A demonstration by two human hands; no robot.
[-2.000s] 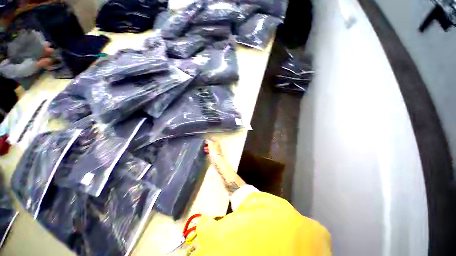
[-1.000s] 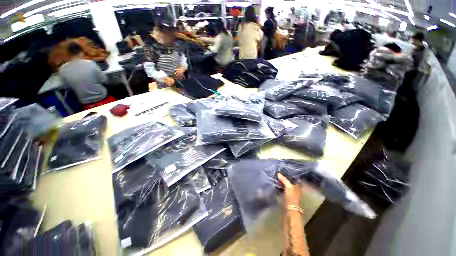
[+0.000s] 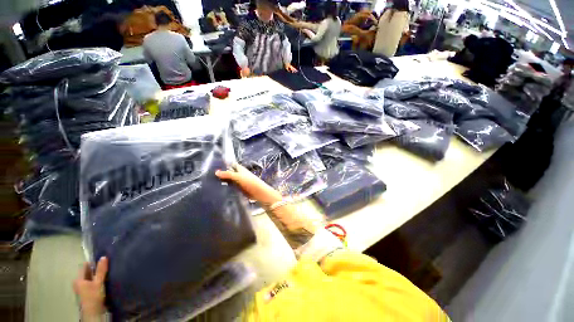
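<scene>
A bagged garment (image 3: 170, 220), dark navy in clear plastic with black lettering, is held up in front of me at the left. My right hand (image 3: 242, 182) grips its upper right edge. My left hand (image 3: 91, 290) holds its lower left edge, partly cut off by the frame bottom. Under the bag's lower edge is a blurred strip of plastic. A loose pile of bagged garments (image 3: 352, 116) lies across the table beyond my right hand. Red scissor handles (image 3: 337, 233) show beside my right sleeve.
A tall bundle stack (image 3: 69, 119) stands at the table's left. The cream table (image 3: 434, 182) runs to the far right. Tied bundles (image 3: 500, 210) lie below its right edge. A small dark-red object (image 3: 220, 92) lies at the far side, where a person (image 3: 264, 44) stands.
The view has swung left. My right hand has moved left with a bagged garment from the near right of the pile. My left hand has come into view, holding the bag too.
</scene>
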